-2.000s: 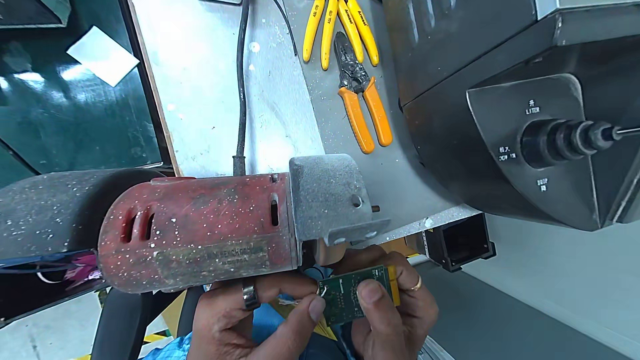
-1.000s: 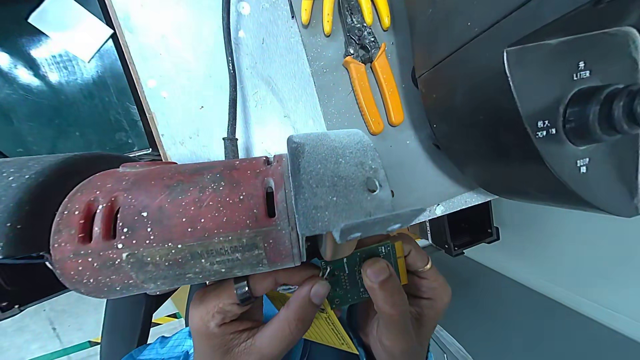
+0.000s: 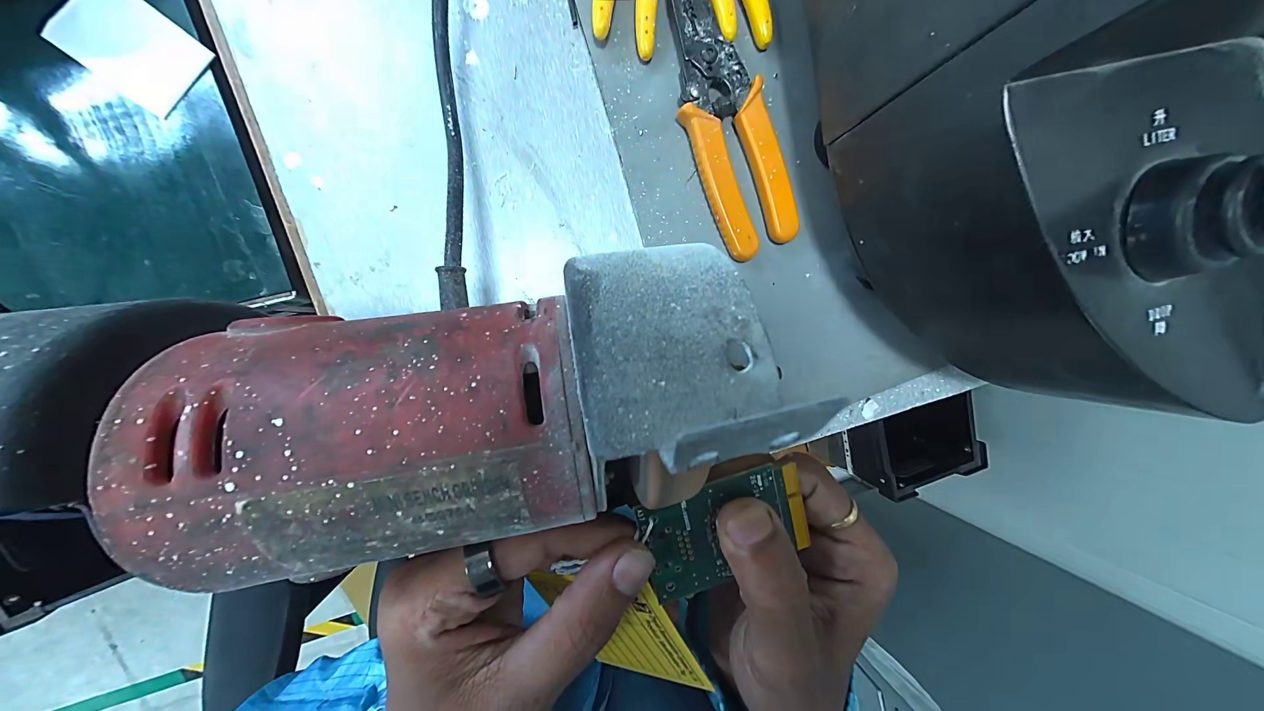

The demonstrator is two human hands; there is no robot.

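Note:
At the bottom centre, my right hand holds a green circuit board with a yellow strip on its right edge, thumb on its face. My left hand pinches a thin pale wire end between thumb and forefinger at the board's left edge. Below the board hangs a yellow printed tag. A red, paint-flecked power tool body with a grey metal guard stands just above my hands and hides part of my left fingers. Behind the board a brownish rounded piece shows under the guard.
Wire strippers with orange handles and yellow-handled tools lie on the grey bench mat. A black cable runs up from the red tool. At right stands a large black machine, with a black open box below it.
The view has shifted somewhat. Both hands stay at the board; the yellow tag, largely hidden two seconds ago, now shows below it.

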